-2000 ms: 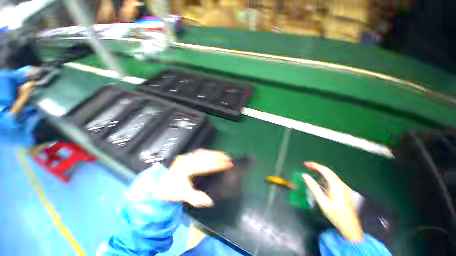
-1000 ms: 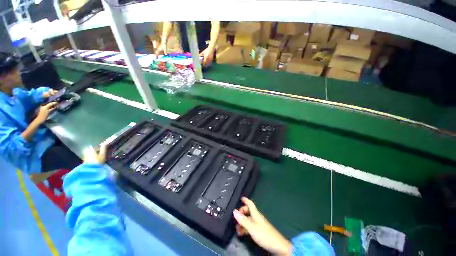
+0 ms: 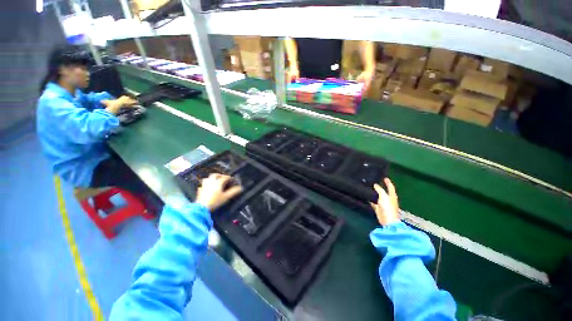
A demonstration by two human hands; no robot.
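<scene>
A black foam tray lies on the green bench in front of me, with dark phone screens in its pockets; small red spots show near their lower ends. My left hand is over the tray's left half, fingers curled above a pocket; its fingertips are partly hidden, and I cannot tell if they hold anything. A second black foam tray, with dark screens in its slots, lies behind it and looks stacked. My right hand is at its right end, fingers apart, touching or very near its edge.
A person in blue sits at the left by a red stool. Another person's hands hold colourful boxes beyond the belt. Clear plastic lies behind the trays. A metal post rises from the bench. A white label sheet lies by the tray's left corner.
My left hand has moved right, from the near tray's left end to over its pockets. My right hand has moved up to the rear tray. The near tray's screens look different, and the rear stack looks thicker.
</scene>
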